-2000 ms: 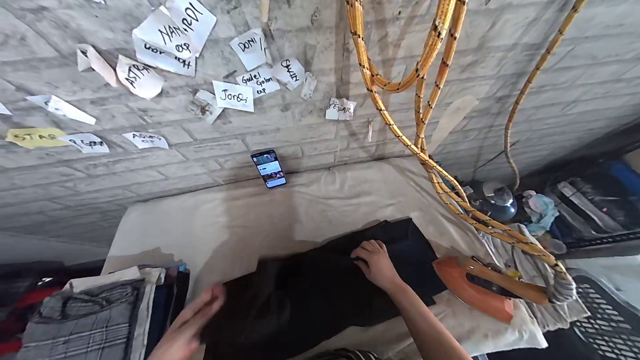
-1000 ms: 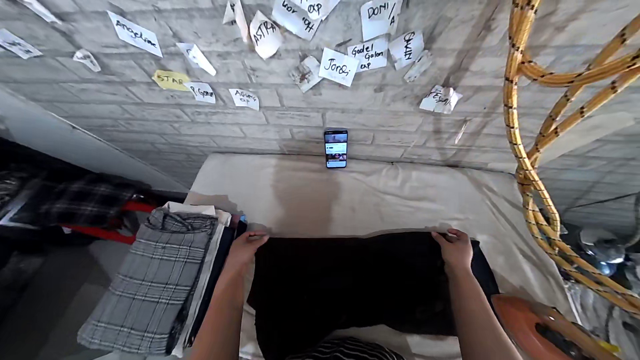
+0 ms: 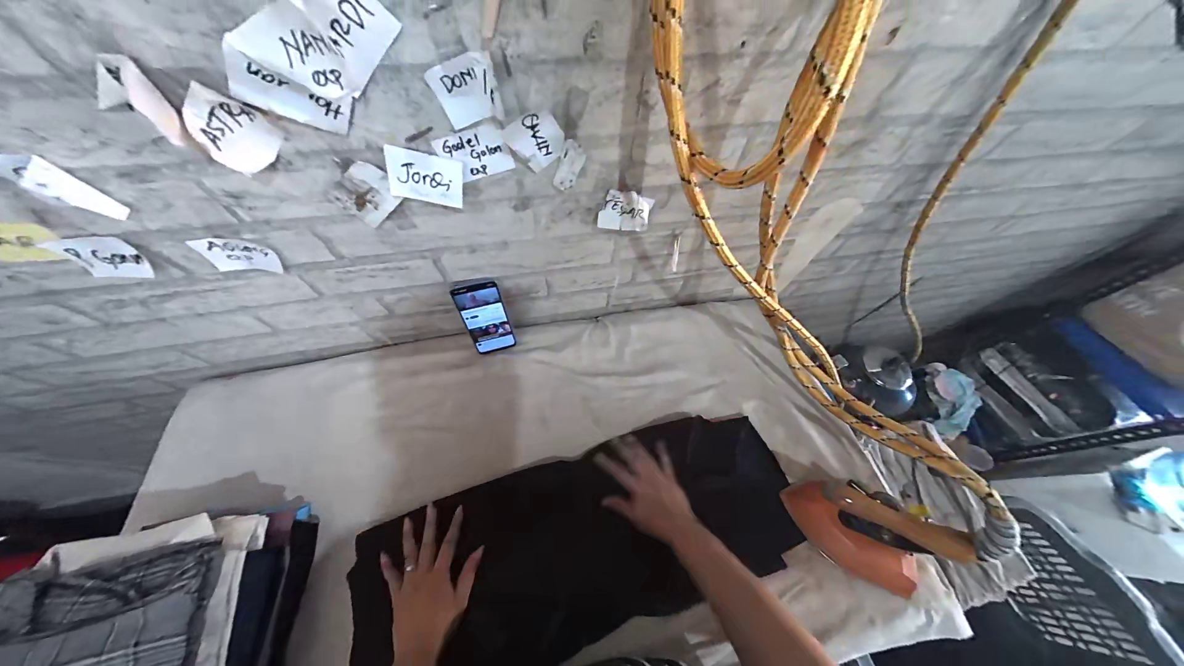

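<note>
A black folded garment (image 3: 555,536) lies spread on the cloth-covered table (image 3: 592,361). My left hand (image 3: 428,578) rests flat on its left part, fingers apart, with a ring on one finger. Over its middle right part is my right hand (image 3: 647,490), slightly blurred, fingers spread and palm down. Neither hand grips the cloth. Just right of the garment sits an orange clothes iron (image 3: 851,536) with a wooden handle, its cloth-wrapped cord joint at the right end.
Folded clothes (image 3: 139,592) are stacked at the left. A smartphone (image 3: 484,316) leans against the brick wall (image 3: 305,296), which bears handwritten paper notes. Yellow cord (image 3: 777,305) hangs down to the iron. At the right are a dark plastic basket (image 3: 1073,583) and a shelf rack (image 3: 1091,435).
One second ago both hands held the garment's upper corners; now they lie flat and spread on it, nearer to each other. The view has swung to the right and tilted.
</note>
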